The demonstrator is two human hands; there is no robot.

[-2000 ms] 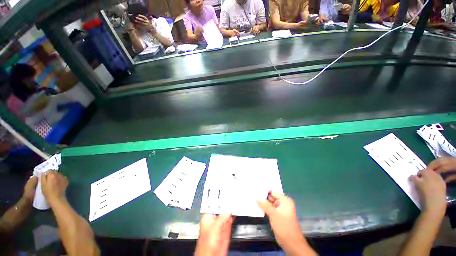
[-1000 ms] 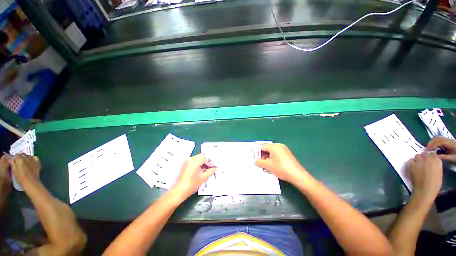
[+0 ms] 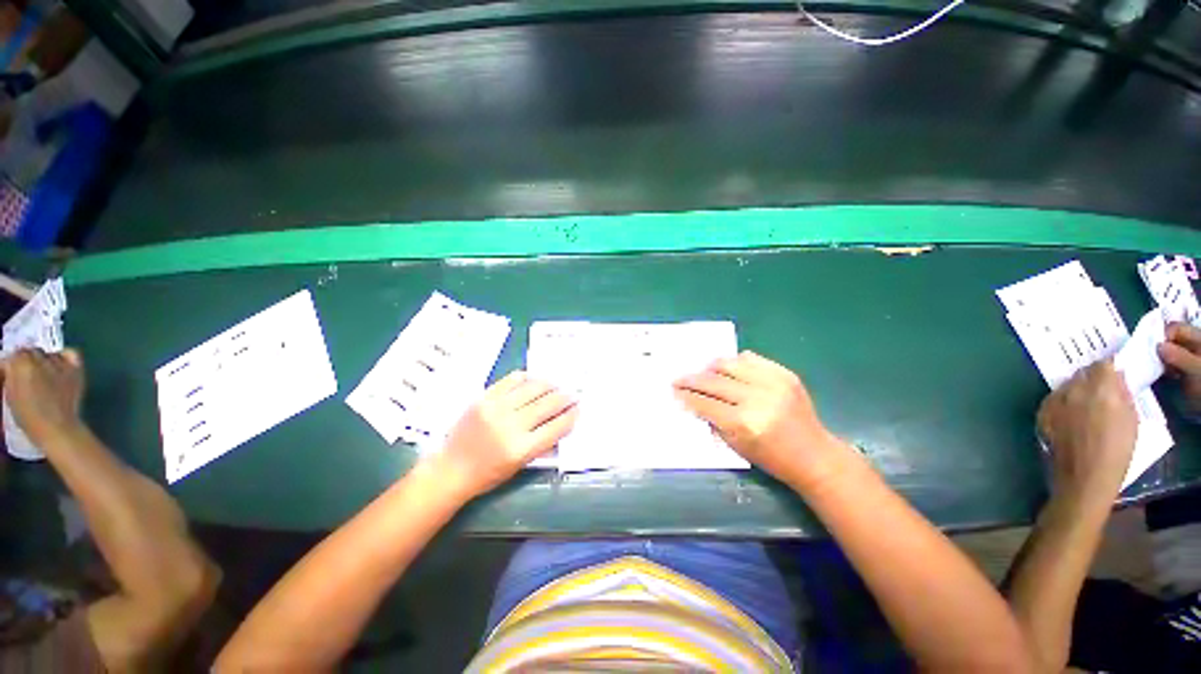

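A stack of white printed sheets [image 3: 632,345] lies flat in front of me. A top sheet lies on it, its lower left edge slightly offset; whether it is folded is unclear. My left hand [image 3: 511,428] holds the sheet's left part, fingers together on the paper. My right hand [image 3: 761,411] holds its right part the same way. The fingers hide some of the sheet, and the thumbs are hard to make out. A fanned pile of narrower folded leaflets [image 3: 428,362] lies left of the stack, beside my left hand.
Another sheet stack [image 3: 250,375] lies further left. A person's hand [image 3: 42,395] holds white paper at the left edge. At right, a person's hands [image 3: 1093,428] fold a sheet over a stack [image 3: 1064,316], with leaflets [image 3: 1170,283] behind. A green strip [image 3: 566,237] borders the dark belt.
The view has tilted down. My left hand has moved from the stack's front edge onto the sheet's left part. My right hand has moved up from the lower right corner onto its right part.
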